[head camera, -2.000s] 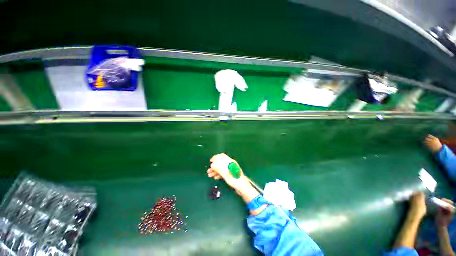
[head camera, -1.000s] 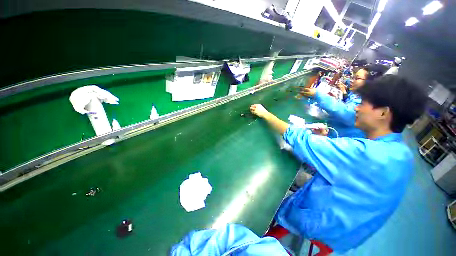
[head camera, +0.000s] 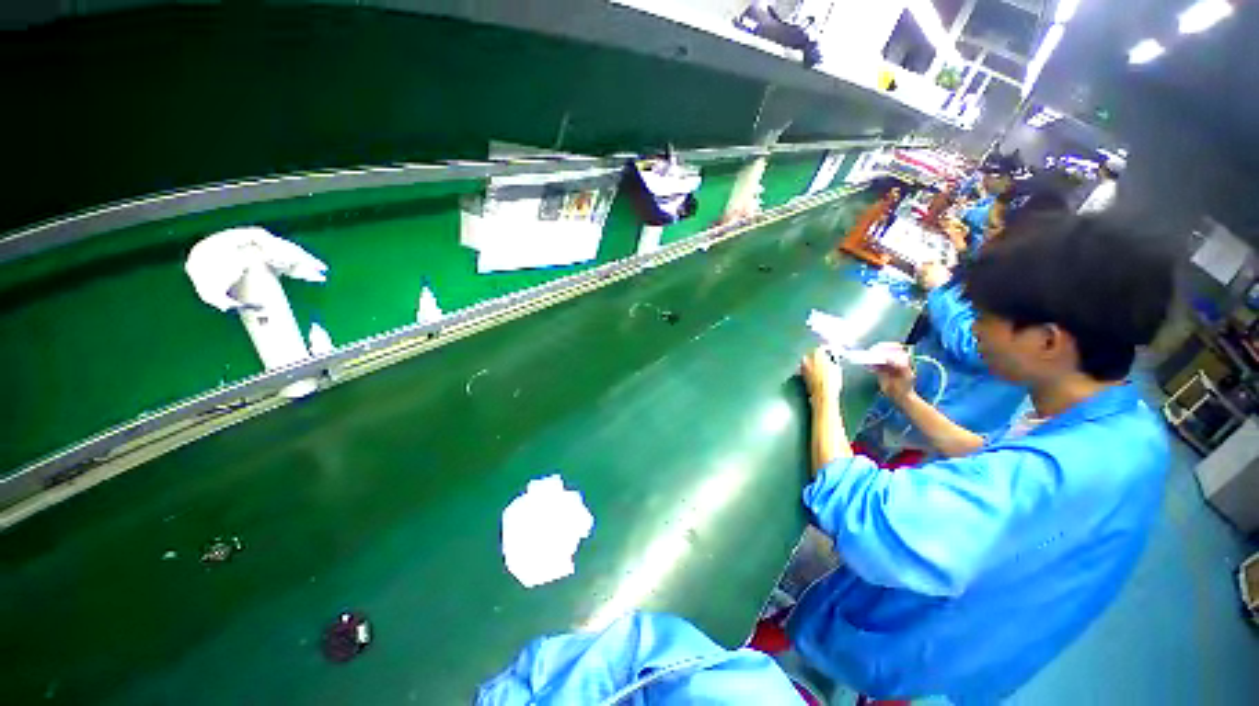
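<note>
Neither of my hands is in view. Only my blue sleeve shows at the bottom edge, with a thin pale hose lying over it. A round dark module lies on the green bench at the lower left. A smaller dark piece lies further left and back. A white irregular wipe or paper lies flat on the bench in front of my sleeve.
A person in a blue smock sits at the right, holding a white tool. More people sit beyond. A metal rail runs along the back. The ledge holds a white glove or cloth on a stand and paper sheets.
The view has swung right since two seconds ago; my hand, the trays and the reddish pile left the picture. In the last second the neighbour's reaching arm has drawn back toward the white tool.
</note>
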